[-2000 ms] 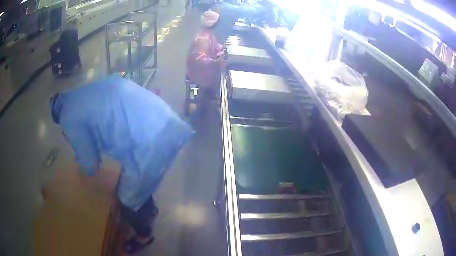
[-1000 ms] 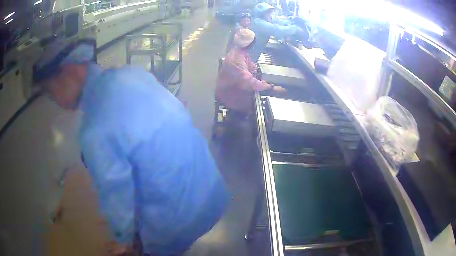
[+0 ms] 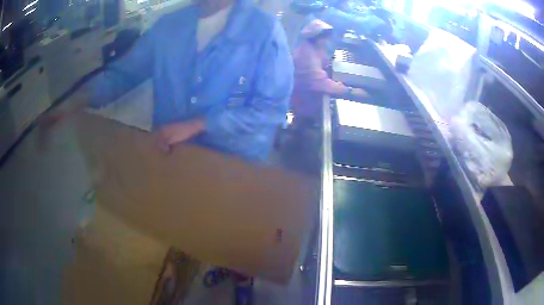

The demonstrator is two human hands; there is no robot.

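Neither of my hands is in the picture. Nearest in front of me, a person in a blue smock (image 3: 238, 77) holds up a flattened carton (image 3: 203, 196), a flat brown sheet, with one hand at its top edge and the other, blurred, at its left end. Below it, another brown cardboard piece (image 3: 116, 259) stands low at the left. To the right, a green work board (image 3: 388, 229) lies flat on the conveyor. White-topped slabs (image 3: 373, 119) sit in a row beyond it.
The conveyor's metal side rail (image 3: 327, 238) runs forward between the floor and the line. A person in a pink smock (image 3: 311, 71) reaches over the line. A heap of clear plastic bags (image 3: 486, 143) and a dark box-like block (image 3: 514, 232) are along the right shelf.
The person in blue has gone from bending down to standing and turned towards me, and has raised the flattened carton. My view has shifted, with the line now further right than at first.
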